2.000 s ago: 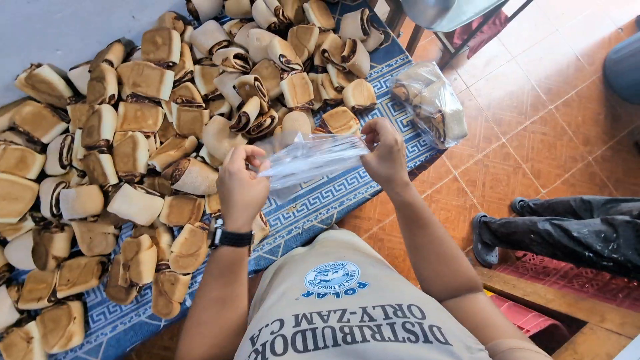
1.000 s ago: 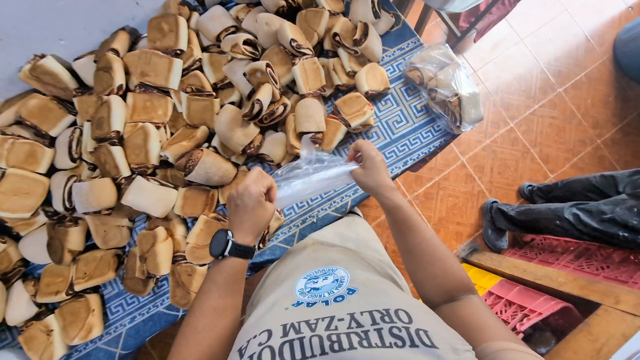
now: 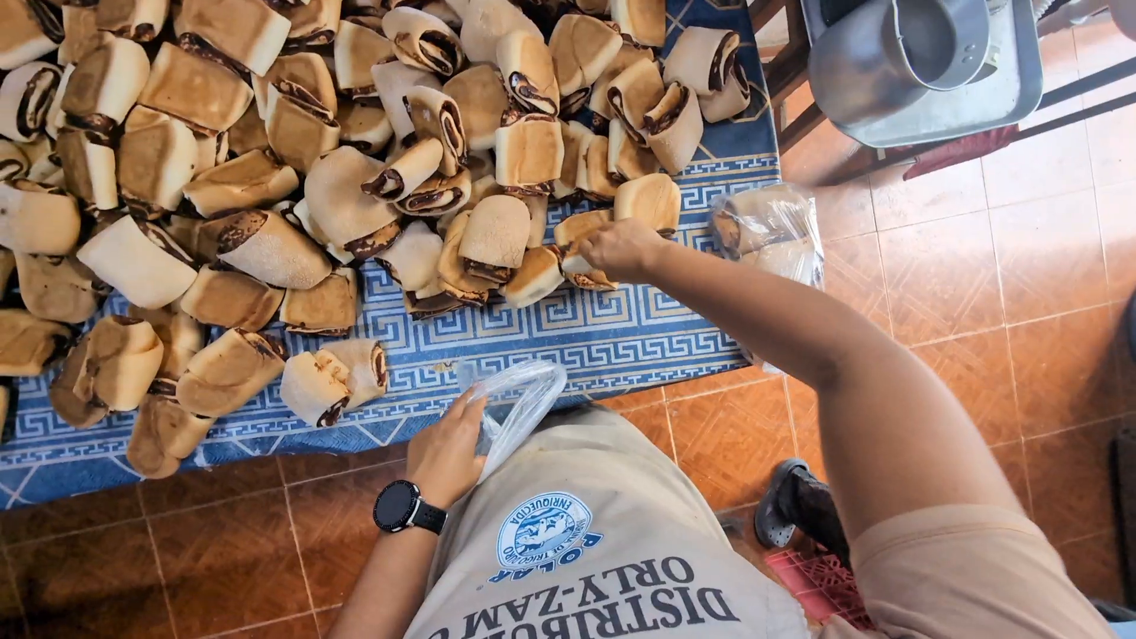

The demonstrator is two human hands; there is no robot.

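Observation:
My left hand (image 3: 446, 446), with a black watch on its wrist, grips a clear plastic bag (image 3: 524, 404) by its rim at the table's front edge; the bag's mouth stands apart. My right hand (image 3: 619, 251) reaches over the cloth, its fingers on a filled bread roll (image 3: 581, 227) at the front right of the pile; whether they are closed around it I cannot tell. Many flat-folded rolls with dark filling (image 3: 266, 244) lie heaped to the left and behind. A clear bag with rolls in it (image 3: 768, 232) rests at the table's right edge.
A blue and white patterned tablecloth (image 3: 426, 355) covers the table. Beyond its right end, a metal pot (image 3: 865, 71) stands on a metal tray (image 3: 976, 115). Below on the tiled floor are another person's shoe (image 3: 779, 506) and a red plastic crate (image 3: 821, 577).
My right hand has let go of the bag and moved to the rolls. My left hand still holds the bag, now lower at the table edge and opened. The view has shifted.

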